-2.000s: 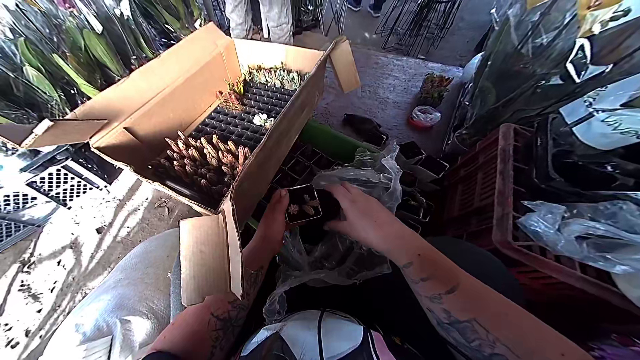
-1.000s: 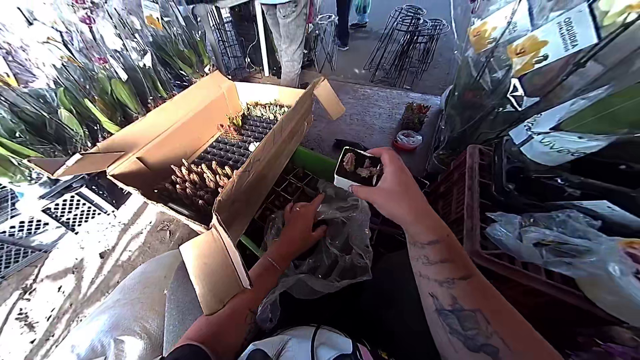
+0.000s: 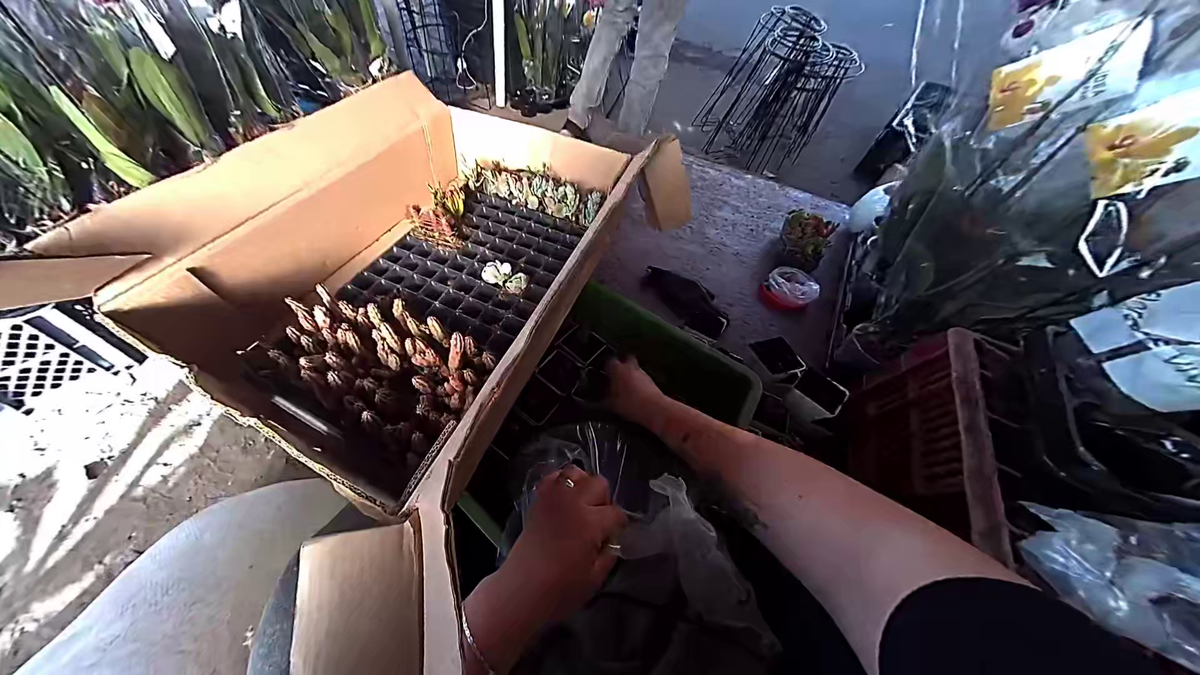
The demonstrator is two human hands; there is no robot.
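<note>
My left hand (image 3: 567, 530), with rings on its fingers, grips the edge of a clear plastic bag (image 3: 689, 544) low in the middle of the view. Beyond it, my right hand (image 3: 630, 389) reaches down among small black square pots (image 3: 560, 372) inside a green crate (image 3: 698, 352). Its fingertips are in shadow, so whether it holds a pot cannot be told. Left of both hands stands an open cardboard box (image 3: 309, 187). In it are a black cell tray (image 3: 487, 253) with small succulents and a cluster of reddish cactus seedlings (image 3: 394, 361).
On the grey surface lie a red-rimmed container (image 3: 789, 288), a potted succulent (image 3: 806, 234) and a black item (image 3: 684, 295). A dark red plastic crate (image 3: 970, 441) stands right. Wrapped plants crowd both sides. Wire frames (image 3: 783, 80) and a person's legs (image 3: 623, 66) are farther back.
My right hand has moved down and left into the green crate; a second earlier it held up a small pot of soil. My left hand has closed on the bag.
</note>
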